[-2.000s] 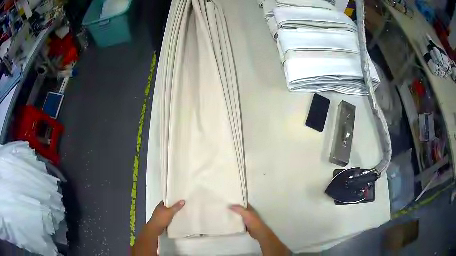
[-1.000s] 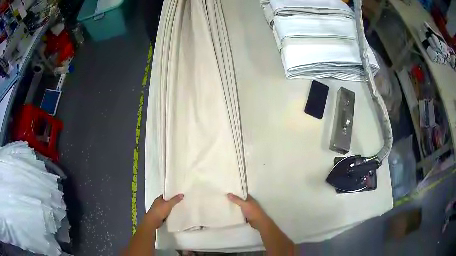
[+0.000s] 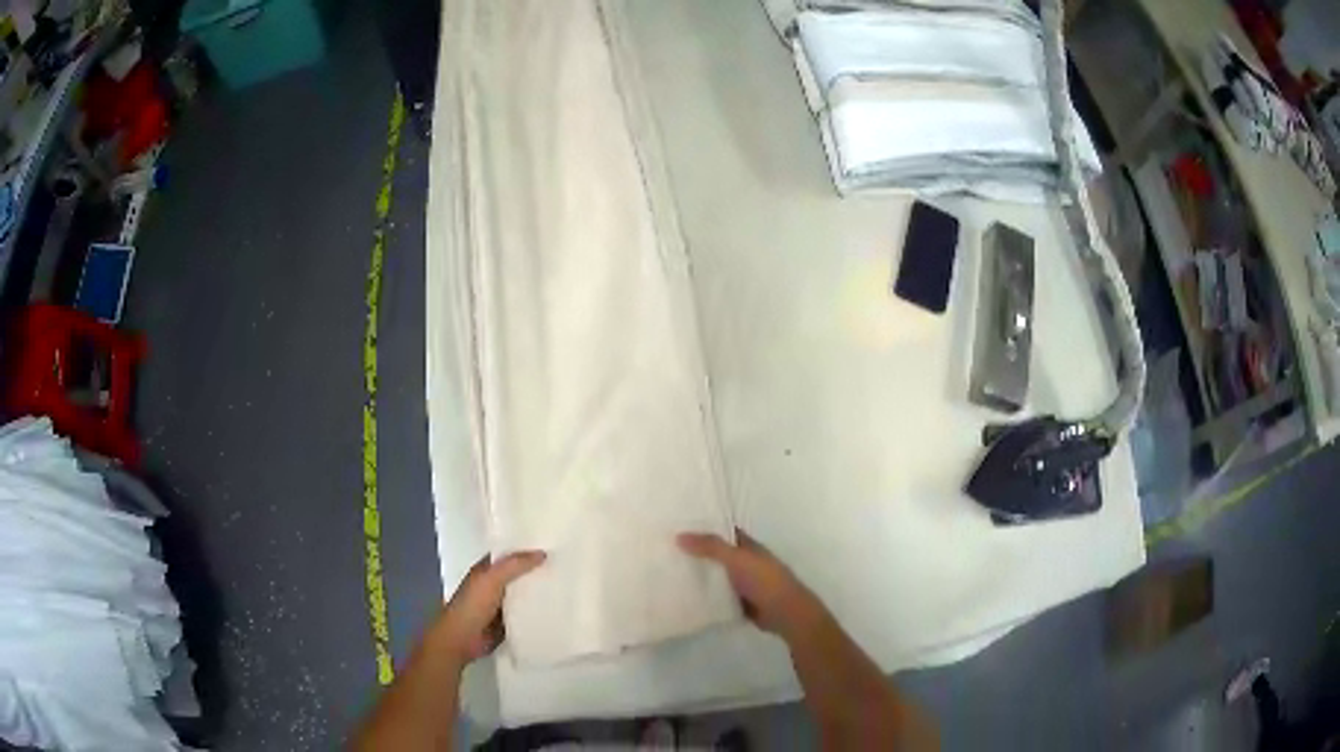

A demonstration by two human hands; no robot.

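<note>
A long cream folded curtain panel (image 3: 603,426) lies lengthwise on the covered table, with layered edges along both sides and its near end close to the table's front edge. My left hand (image 3: 492,599) grips its left side near that end, thumb on top, fingers hidden at the edge. My right hand (image 3: 742,576) grips the right side the same way. The cloth is slightly blurred.
At the right are a black steam iron (image 3: 1040,470) with a pale hose (image 3: 1105,301), a grey metal bar (image 3: 1004,316) and a smartphone (image 3: 927,257). Folded white pieces (image 3: 941,132) lie behind. A red stool (image 3: 74,379) and white cloth heap (image 3: 81,602) stand left.
The view has shifted, so the phone, bar and iron appear higher. Both hands keep their grip, and the panel's near end has moved slightly rightward and now slants.
</note>
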